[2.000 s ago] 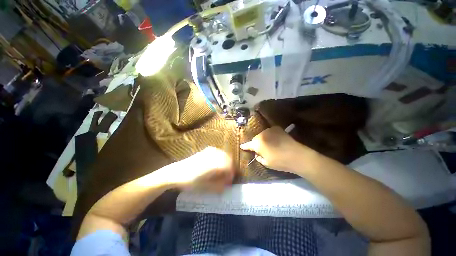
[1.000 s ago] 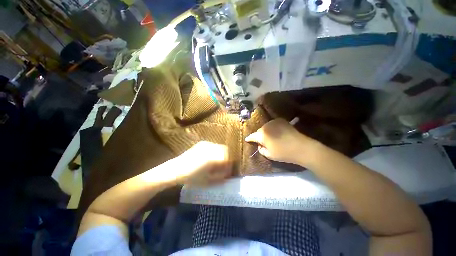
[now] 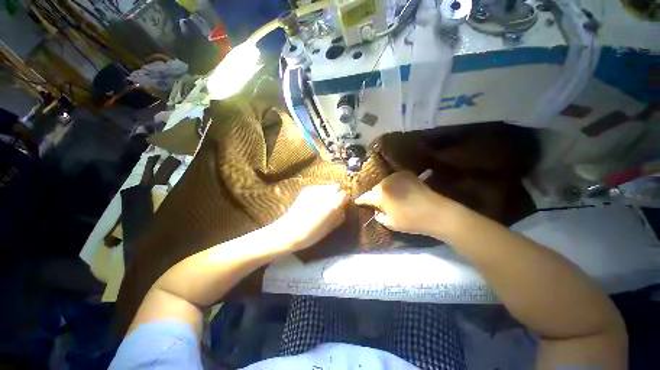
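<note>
A large brown corduroy piece (image 3: 210, 209) lies in folds on the machine table and runs under the presser foot (image 3: 354, 160). My left hand (image 3: 318, 213) is on the cloth just left of the seam, its fingertips pinching it close in front of the foot. My right hand (image 3: 398, 204) presses the cloth right of the seam, with a thin white stick (image 3: 425, 175) held in it. The fingertips of both hands almost meet at the seam. The cloth under my palms is hidden.
The white sewing machine head (image 3: 463, 87) with a blue stripe spans the upper right. A bright lamp (image 3: 235, 70) glows left of it. Dark fabric pieces (image 3: 137, 217) and tan patterns (image 3: 108, 264) lie at left. A ruled tape (image 3: 376, 290) runs along the front edge.
My left hand has moved up and inward, from lower on the cloth to close by the presser foot. The cloth in front of the foot is now bunched. My right hand has stayed nearly in place.
</note>
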